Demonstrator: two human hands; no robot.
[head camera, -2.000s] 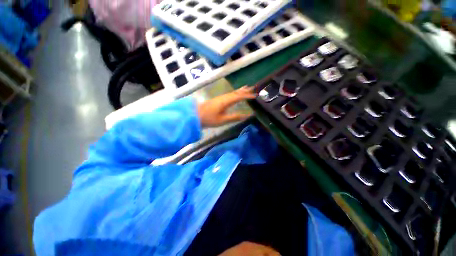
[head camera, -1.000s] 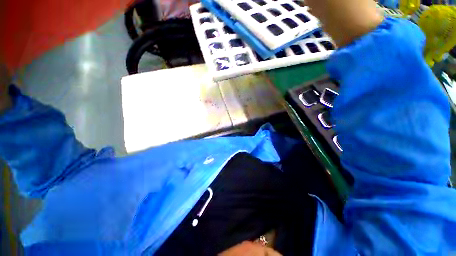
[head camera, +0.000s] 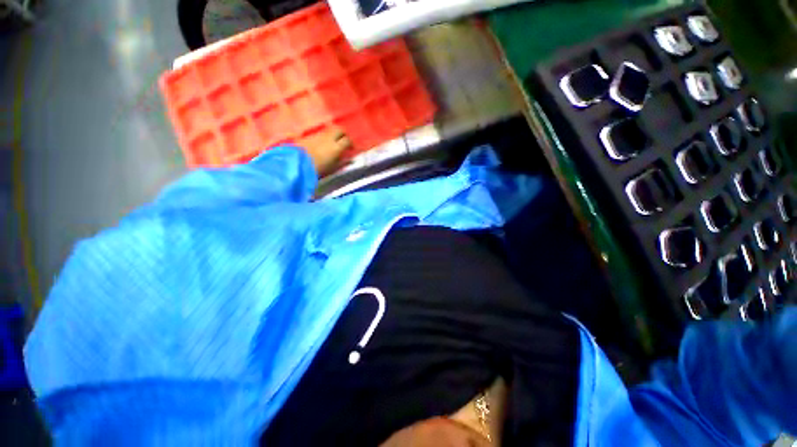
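An orange-red foam tray (head camera: 280, 100) with a grid of square pockets lies at the upper left. My left hand (head camera: 325, 148) is at its near edge, small and partly hidden by the sleeve; whether its fingers grip the tray cannot be told. A black foam tray (head camera: 603, 161) at the right holds many dark-faced watches (head camera: 648, 190). One watch (head camera: 629, 85) sits askew near its far left corner. Several silver watches (head camera: 673, 40) lie face down in the far pockets. My right hand is out of view; only its blue sleeve shows at the lower right.
The corner of a white foam tray (head camera: 393, 30) shows at the top, beyond the red tray. The green bench edge (head camera: 581, 205) runs beside the black tray. A pale board (head camera: 472, 74) lies between the red tray and the bench. A dark chair part (head camera: 232, 17) is at the top left.
The red tray, a blur at upper left before, now lies over the pale surface. My left hand is at its near edge. My right arm has drawn back from over the black tray.
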